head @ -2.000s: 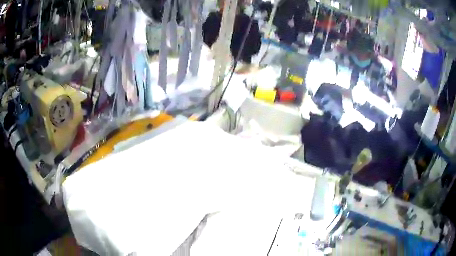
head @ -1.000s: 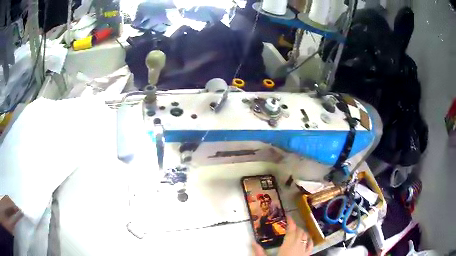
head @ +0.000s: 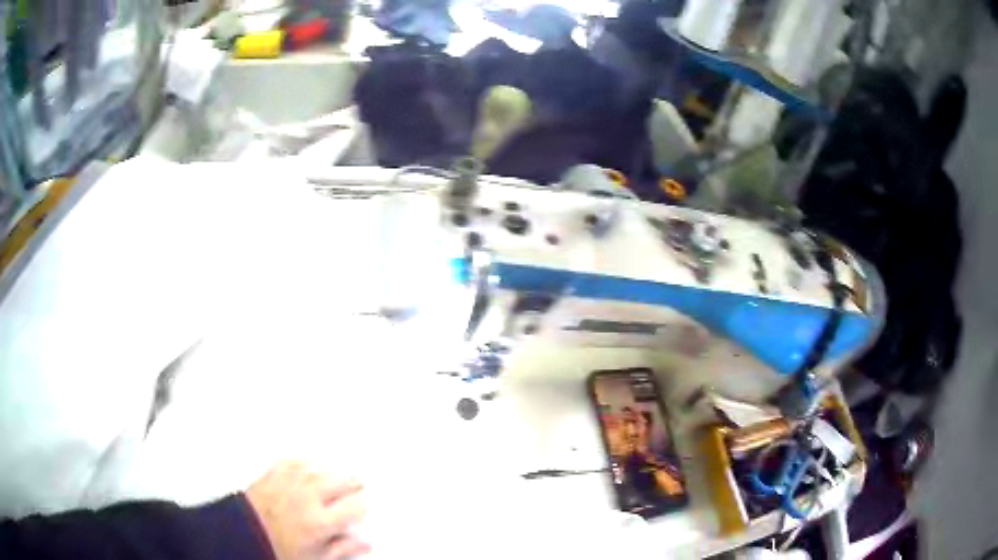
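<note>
White fabric [head: 120,306] covers the left of the sewing table, and glare hides most of its folds. My left hand [head: 309,512], in a dark sleeve, lies low on the bright white surface, left of the needle area. Its fingertips are blurred, and I cannot tell whether they pinch cloth. My right hand is not in view. The white sewing machine with a blue stripe [head: 657,301] stands right of the fabric. Its presser foot area [head: 478,366] is bright and blurred. A smartphone [head: 638,443] with a lit screen lies on the bed to the right.
A yellowish tray [head: 722,481] with blue-handled scissors [head: 782,479] stands right of the phone. A knob-topped post [head: 501,115] rises above the machine head. Dark fabric [head: 569,104] is heaped behind. White thread cones [head: 711,22] stand at the upper right. Yellow and red spools [head: 260,44] lie at the back left.
The view has shifted, so the machine sits further right. My right hand, earlier at the phone's lower end, is out of view. My left hand has come in from the left edge onto the white surface.
</note>
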